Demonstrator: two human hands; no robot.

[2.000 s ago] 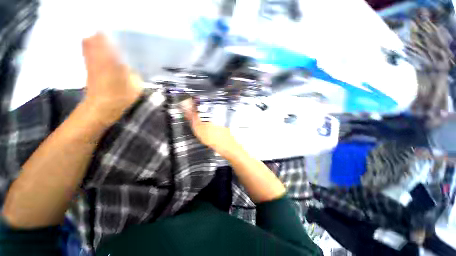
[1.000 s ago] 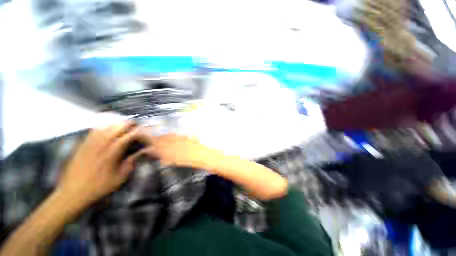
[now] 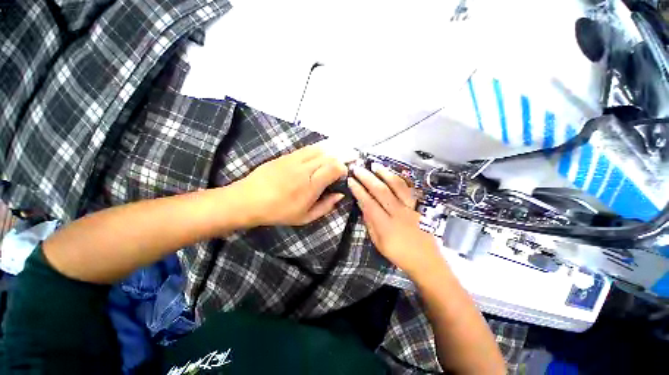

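Note:
A dark plaid fabric piece with a black strip along it lies over the table's front edge and my lap. My left hand pinches its edge between thumb and fingers. My right hand is beside it, fingertips touching the left fingertips at the same edge. The sewing machine's metal needle area is just right of my right fingers. Fine thread runs over the table from near the fingertips. The fabric under the fingers is partly hidden.
More plaid fabric is piled at the left. The white table lies behind my hands. A blue-striped cover and black tubing are at the right. Blue denim is below my left forearm.
The view has shifted and sharpened, showing more plaid at the left. My hands have come together at the fabric edge beside the needle area.

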